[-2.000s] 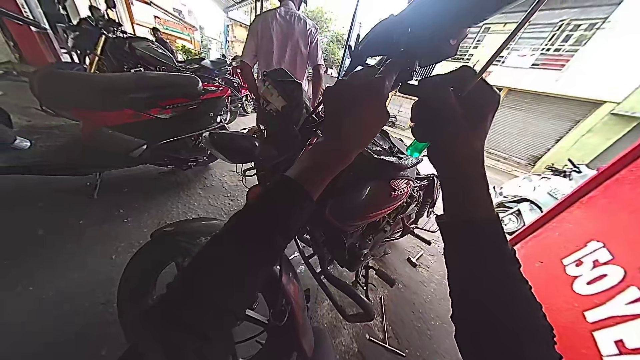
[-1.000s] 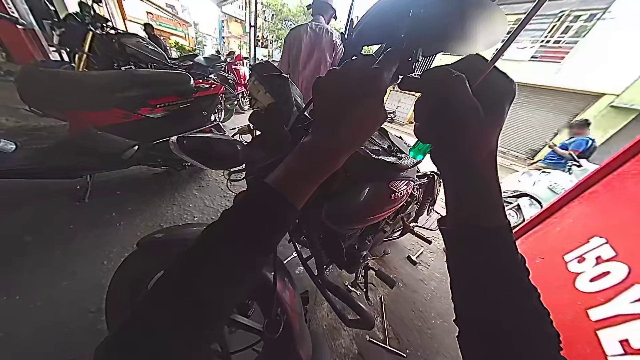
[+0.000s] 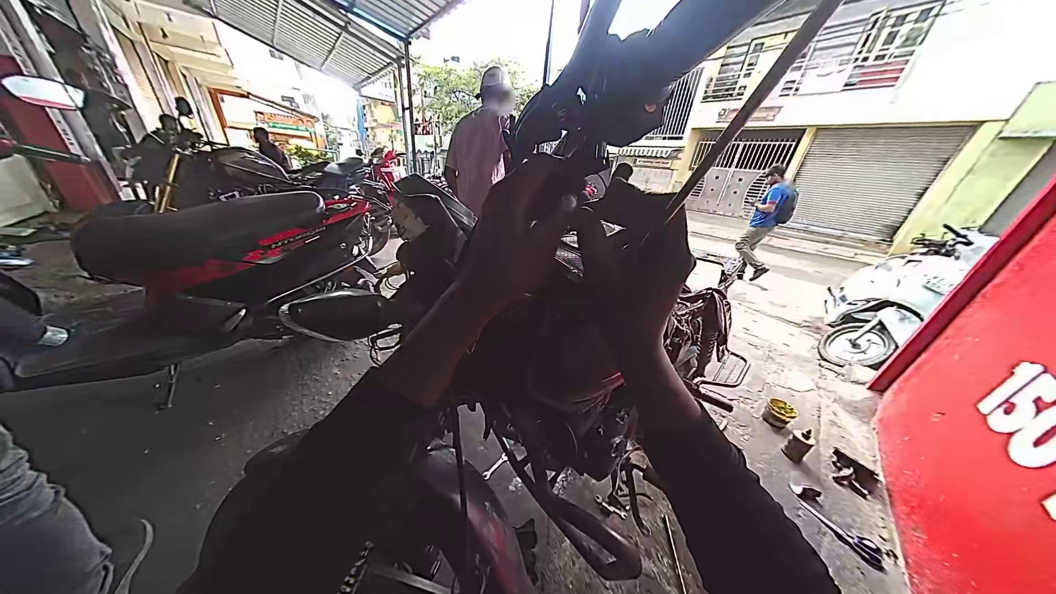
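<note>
Both hands are raised at the centre, in deep shadow, beneath a dark motorcycle part (image 3: 577, 107) held up at the top. My left hand (image 3: 528, 223) has its fingers bent against the underside of this part. My right hand (image 3: 639, 264) is close beside it on the right, fingers curled, with a long thin rod (image 3: 742, 115) slanting up to the right from it. Whether the rod is gripped is hard to tell. Below and behind my hands stands a motorcycle (image 3: 569, 363), its tank and frame partly hidden by my arms.
A black and red scooter (image 3: 206, 239) stands left, with a mirror (image 3: 334, 315) near it. A red panel (image 3: 973, 371) rises at right. Tools (image 3: 841, 528), a yellow tub (image 3: 779, 412) and a small can (image 3: 798, 445) lie on the ground. Two people (image 3: 478, 148) (image 3: 769, 210) are beyond.
The view has shifted, showing more ground at right. The person in blue, at the right edge one second ago, now appears further left in the street. Both hands remain raised at the dark part.
</note>
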